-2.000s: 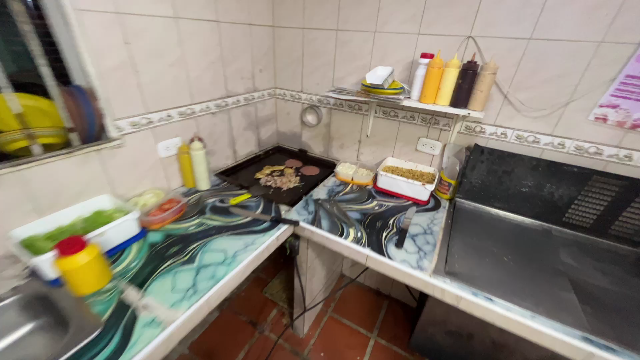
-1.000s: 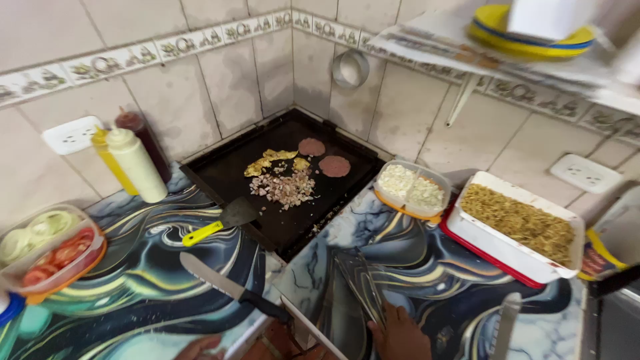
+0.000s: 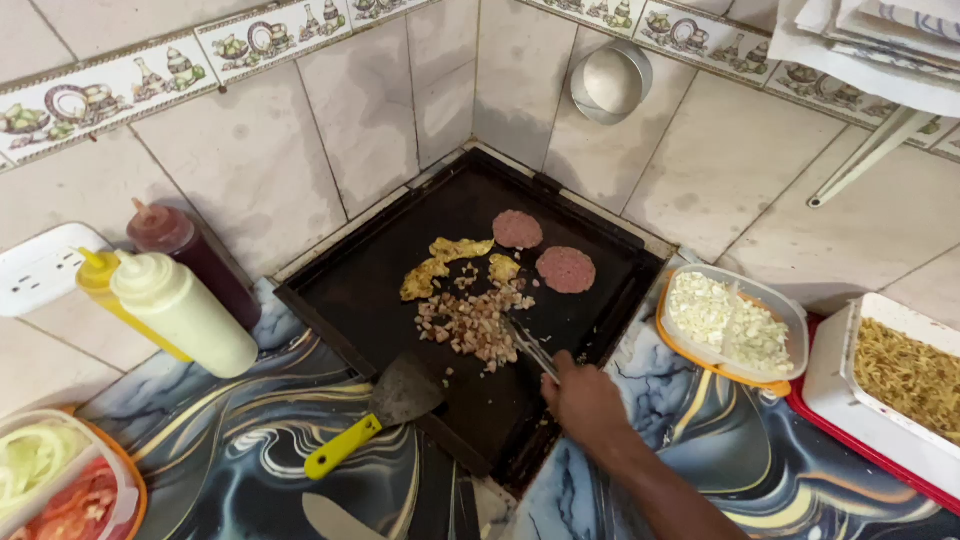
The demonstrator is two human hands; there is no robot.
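Note:
My right hand (image 3: 589, 401) holds metal tongs (image 3: 534, 346), their tips in the chopped meat (image 3: 476, 322) on a dark griddle (image 3: 352, 285). Yellow cooked pieces (image 3: 450, 259), egg or chicken, lie behind the meat. Two round pink patties (image 3: 517, 229) rest at the griddle's back right. A spatula with a yellow handle (image 3: 343, 448) lies across the griddle's front left edge, its metal blade overlapping the griddle. At the bottom edge part of a knife blade (image 3: 337, 519) shows on the marbled counter. My left hand is out of view.
Sauce bottles (image 3: 184, 315) stand left of the griddle by a wall outlet (image 3: 41, 270). A tub of sliced onion and tomato (image 3: 124, 480) is at lower left. To the right sit a tub of chopped white food (image 3: 727, 322) and a white container (image 3: 832, 375) of shredded food. A shelf bracket (image 3: 862, 161) juts above.
The view has moved in close to the griddle. My right hand, over the counter with the tongs a second ago, has reached onto the griddle; my left hand has left the view.

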